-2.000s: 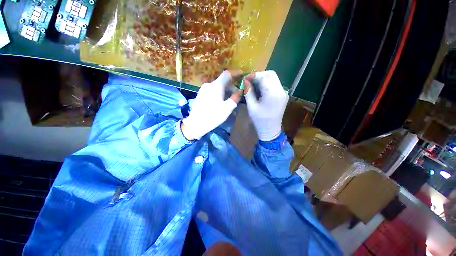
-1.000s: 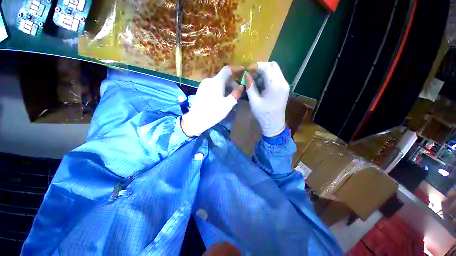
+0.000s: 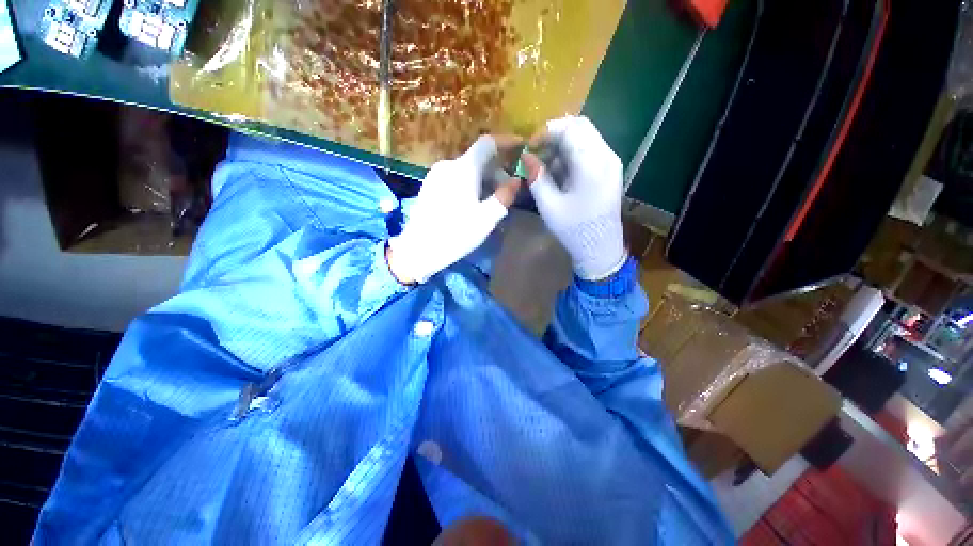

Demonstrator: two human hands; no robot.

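My left hand (image 3: pixel 450 211) and my right hand (image 3: pixel 579 190), in white gloves with bare fingertips, meet just past the green bench edge. Between their fingertips is a small green piece (image 3: pixel 522 169), mostly hidden by the fingers; its full shape cannot be told. Behind the hands lies a shiny amber sheet (image 3: pixel 555 66) with many small brown pieces (image 3: pixel 453 64) on it. A slim straight stick (image 3: pixel 384 107) lies across the brown pieces.
Green circuit boards (image 3: pixel 156 23) lie at the upper left of the green mat (image 3: pixel 117 80). A deep black tray (image 3: pixel 736 139) with a red strip stands to the right. A red object (image 3: pixel 701 10) is at the top. Cardboard boxes (image 3: pixel 777 411) are on the floor at the lower right.
My right hand and forearm have shifted slightly up and right, and the wrist has turned. The fingertips stay together around the green piece. The view has shifted slightly.
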